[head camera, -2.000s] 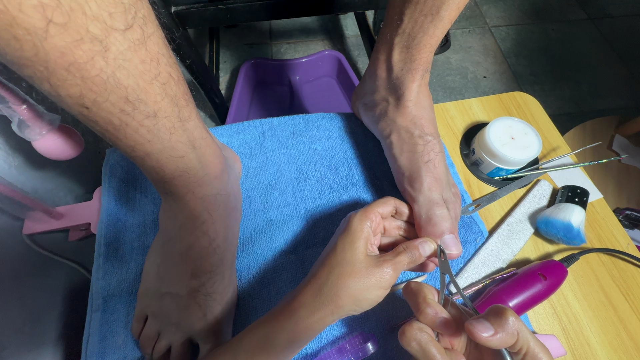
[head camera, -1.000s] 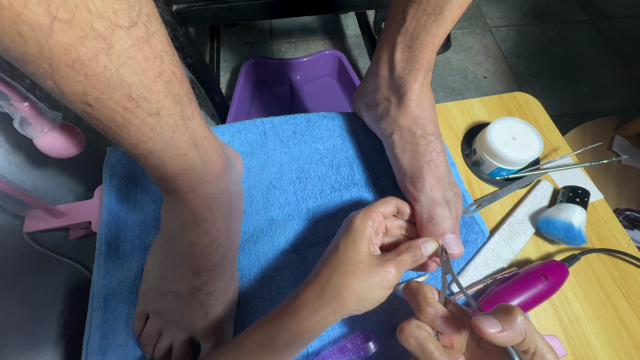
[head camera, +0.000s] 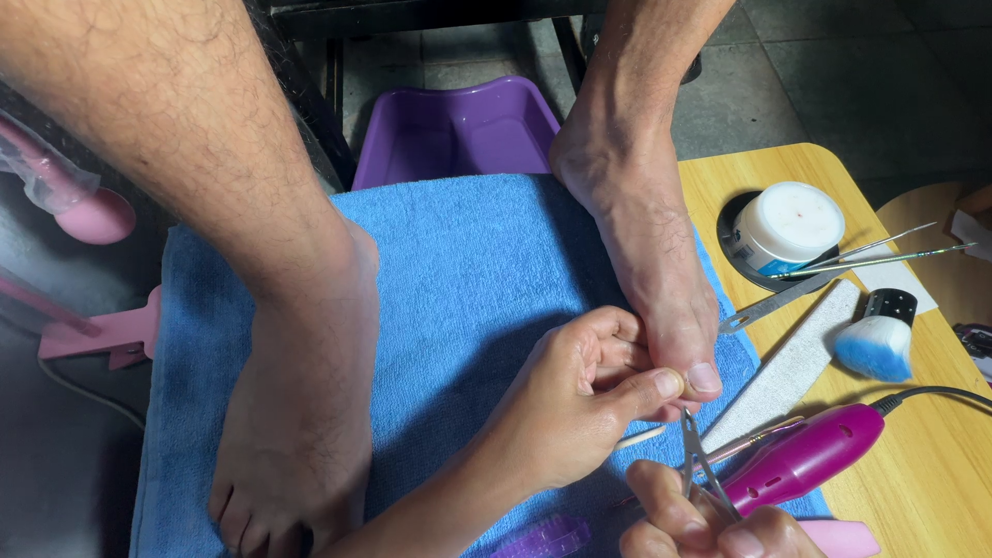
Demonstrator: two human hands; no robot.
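My left hand (head camera: 577,387) pinches a toe beside the big toe of another person's foot (head camera: 651,232), with its thumb and fingers closed around it. My right hand (head camera: 697,515) holds metal cuticle nippers (head camera: 701,457) by the handles, their tip pointing up at the pinched toe, close by my left thumb. The person's other foot (head camera: 302,418) rests flat on a blue towel (head camera: 457,263). A magenta electric nail drill (head camera: 810,457) lies just right of the nippers, beside a grey nail file (head camera: 787,368).
On the wooden table (head camera: 914,465) are a white jar (head camera: 794,221), thin metal tools (head camera: 876,260) and a blue-and-white brush (head camera: 876,341). Behind the towel is a purple basin (head camera: 457,128). A pink clamp (head camera: 105,329) stands at the left. A purple plastic brush (head camera: 546,539) lies at the bottom edge.
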